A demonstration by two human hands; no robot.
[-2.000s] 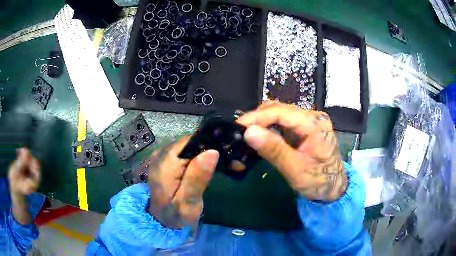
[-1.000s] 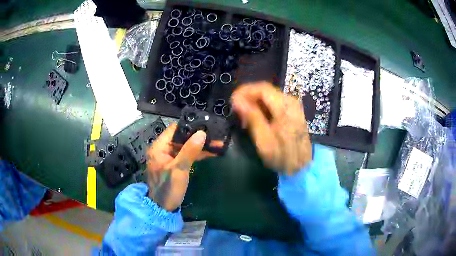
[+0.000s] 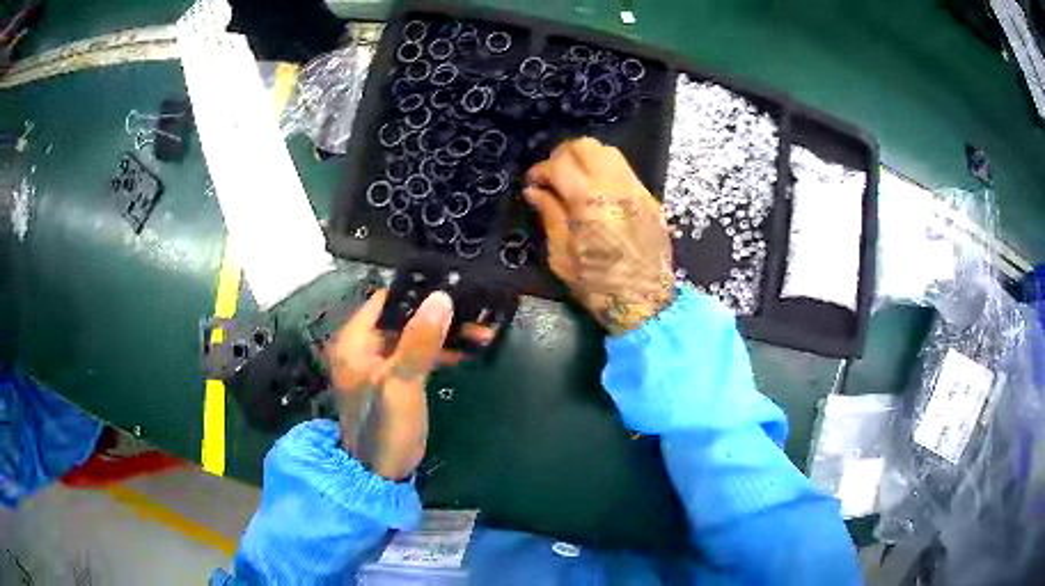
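Note:
My left hand (image 3: 393, 383) holds a black plastic housing (image 3: 490, 311) at the near edge of the black compartment tray (image 3: 596, 300), thumb on top. My right hand (image 3: 602, 229) is over the tray's second compartment, fingertips bent down and close together among the dark rings; whether they hold a ring cannot be told. Dark rings with bright rims (image 3: 441, 143) fill the left compartments. Small clear or silvery parts (image 3: 722, 149) lie in the right-middle compartment and pale parts (image 3: 825, 229) in the narrow right one.
Other black housings (image 3: 275, 372) lie by the yellow line (image 3: 214, 424). A white strip (image 3: 258, 183) slants left of the tray, with a binder clip (image 3: 170, 128) beyond. Crumpled clear bags (image 3: 974, 343) and a small zip bag (image 3: 854, 441) are at right. Blue cloth (image 3: 46, 429) shows at far left.
My right hand has moved from the housing to over the rings in the tray. My left hand still holds the housing, now less tilted. The other person's hand at left is out of view.

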